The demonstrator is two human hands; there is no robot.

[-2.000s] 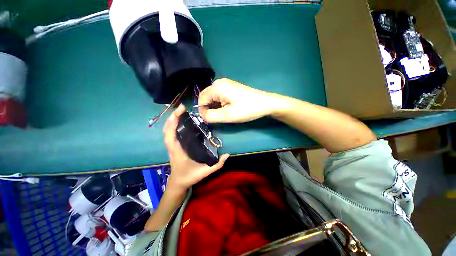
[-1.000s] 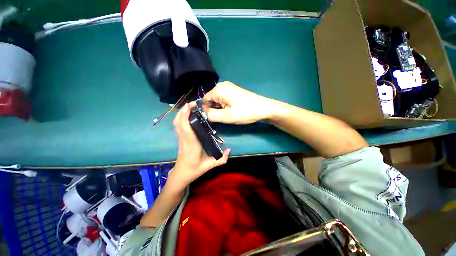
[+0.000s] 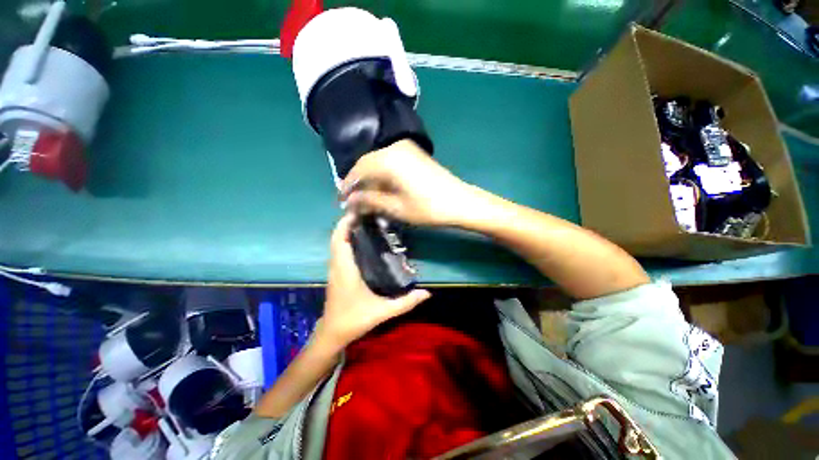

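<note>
A camera housing (image 3: 346, 49) with a white shell and black lower part lies on the green bench, its black end toward me. My left hand (image 3: 350, 292) holds a black front module (image 3: 382, 256) by its sides, its board side facing right. My right hand (image 3: 395, 184) is between the module's upper end and the housing's black end. Its fingers are bent together and blurred. They cover the housing's open end and most of the wires, so I cannot tell what they pinch.
A brown cardboard box (image 3: 620, 153) with black-and-white modules stands at right. Another white housing (image 3: 67, 85) with a red piece lies at left. A blue crate (image 3: 269, 346) with several housings is below the bench. White cables (image 3: 193, 43) lie at the back.
The view has shifted, so the housing, box and left housing sit lower and differently in the picture. My right hand has moved over the loose wires and the housing's open end. The module has turned slightly.
</note>
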